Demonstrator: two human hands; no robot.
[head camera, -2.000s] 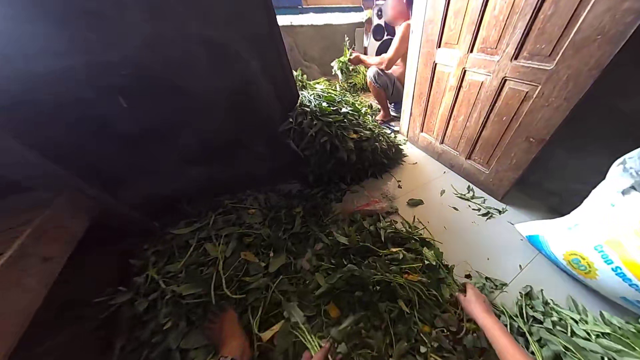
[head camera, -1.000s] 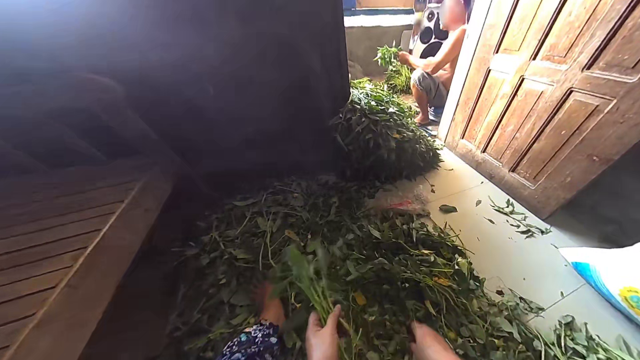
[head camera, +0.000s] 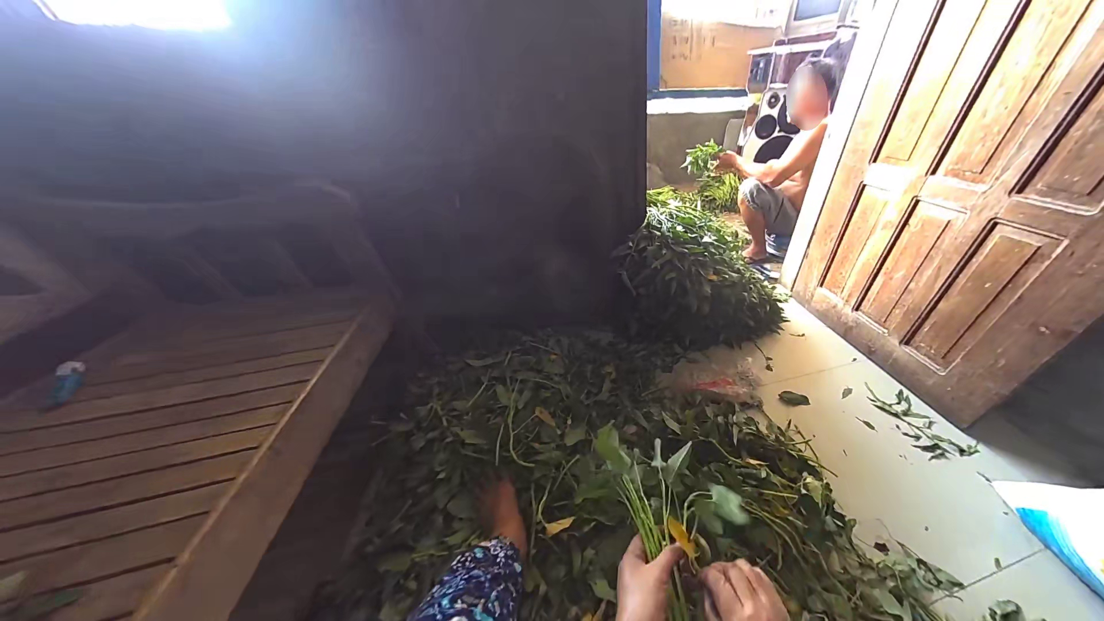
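Note:
My left hand (head camera: 645, 578) is closed around a small bunch of leafy green stems (head camera: 642, 504), held upright over the pile. Close at its right, my right hand (head camera: 740, 591) has its fingers curled at the stems, beside a yellow leaf (head camera: 681, 536); whether it grips a stem is hard to tell. Beneath both hands spreads a wide heap of loose leafy greens (head camera: 552, 405) on the floor. My bare foot (head camera: 503, 513), below a blue patterned trouser leg, rests among the leaves.
A slatted wooden bench (head camera: 164, 414) stands at the left. Beyond the heap is a taller mound of greens (head camera: 703, 276). A person (head camera: 780, 177) squats past the doorway, holding greens. At the right are a wooden door (head camera: 957, 190), scattered leaves and a white-blue sack (head camera: 1056, 526).
My right hand has come in beside my left hand, at the bunch of stems. The view has swung left, showing more of the bench.

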